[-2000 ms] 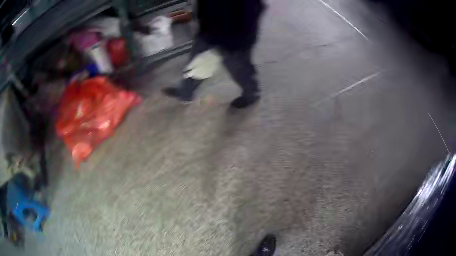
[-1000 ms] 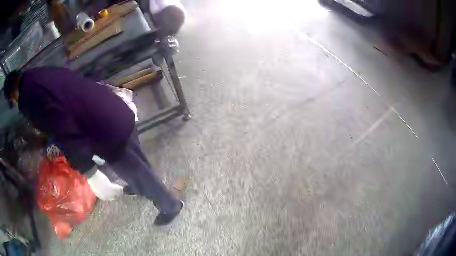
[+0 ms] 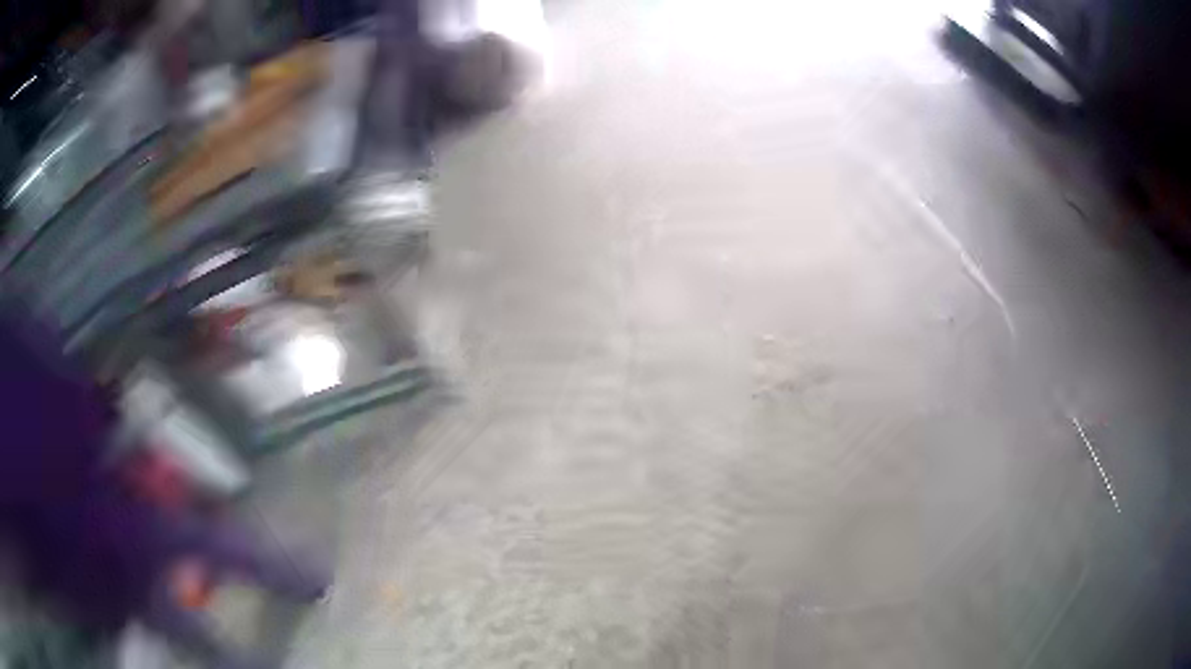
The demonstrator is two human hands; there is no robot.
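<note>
Neither of my hands is in the picture. The frame is strongly blurred. Nearest in front of me is the grey concrete floor (image 3: 679,457). At the lower left, cut off by the edge, is a person in dark purple clothing (image 3: 65,484). Behind the person stands a workbench or rack with a green-grey lower rail (image 3: 346,408). White and reddish items (image 3: 311,359) lie on its lower level, too blurred to name.
A long brown piece (image 3: 242,131) lies on the bench top at the upper left. A pale line (image 3: 967,261) runs along the floor at the right. A dark object with a light edge (image 3: 1019,59) stands at the upper right. Bright light washes out the far floor.
The view has moved forward and blurred. The person has shifted to the lower left edge. The red bag and the shiny film at the lower right are no longer seen clearly.
</note>
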